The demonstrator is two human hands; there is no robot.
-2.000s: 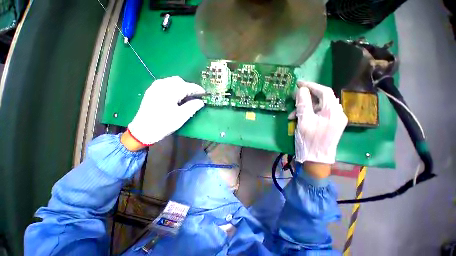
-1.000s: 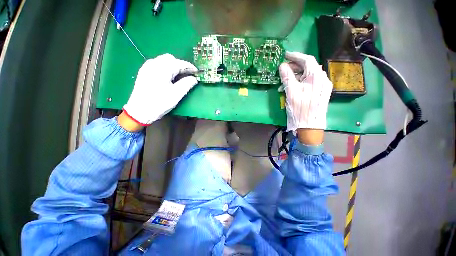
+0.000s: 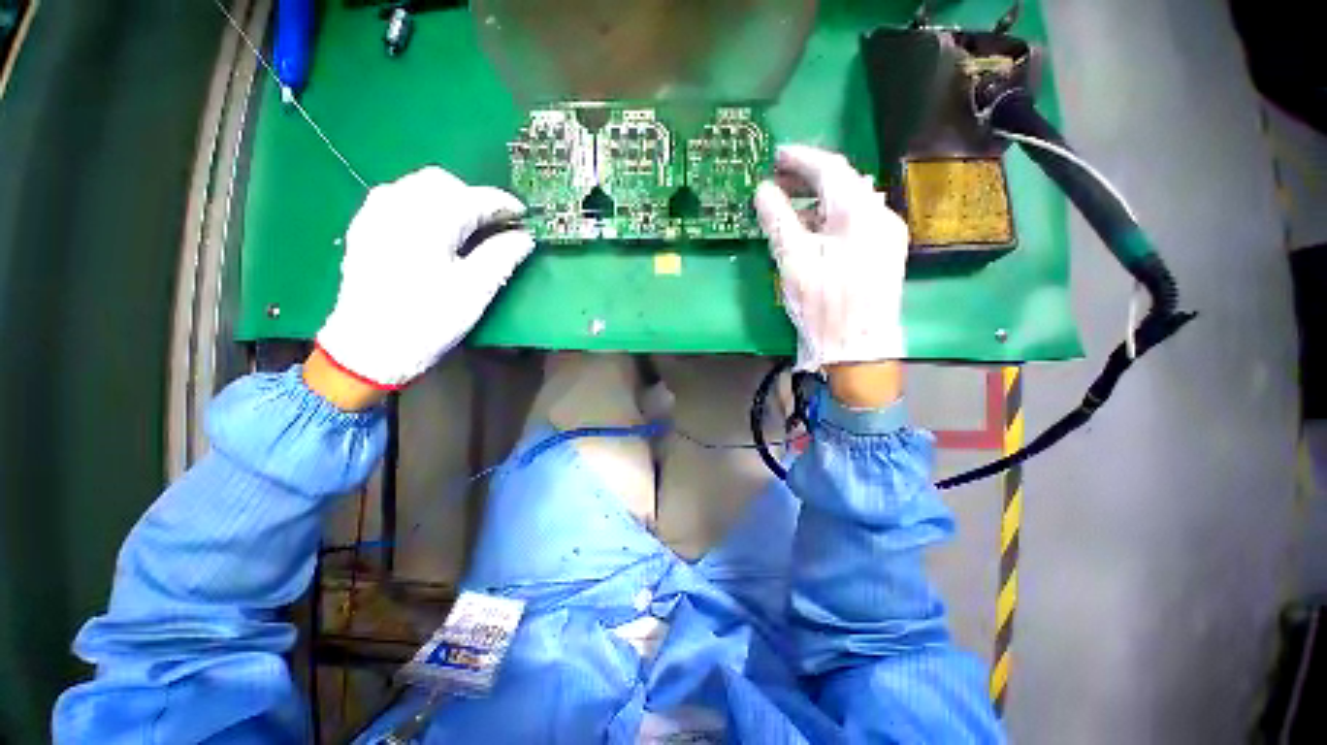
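A green circuit board panel (image 3: 638,168) with three joined sections lies on the green mat, its small components facing up. My left hand (image 3: 422,269), in a white glove with a red cuff edge, is at the board's left end. It holds a short dark tube (image 3: 492,229) between thumb and fingers. A thin solder wire (image 3: 332,143) runs from the upper left toward this hand. My right hand (image 3: 840,259), in a white glove, has its thumb and fingers on the board's right end. The soldering iron (image 3: 1070,172) rests in its stand, not in my hand.
The dark iron stand (image 3: 905,109) with a yellow sponge (image 3: 956,202) is on the mat's right. A translucent fume hood (image 3: 648,51) is just behind the board. A blue pen-like stick (image 3: 293,47) lies upper left. The iron's black cable hangs over the mat's right edge.
The view has shifted, so the mat and tools sit higher and further left in the picture. Both hands remain at the two ends of the board. The iron stays in the stand.
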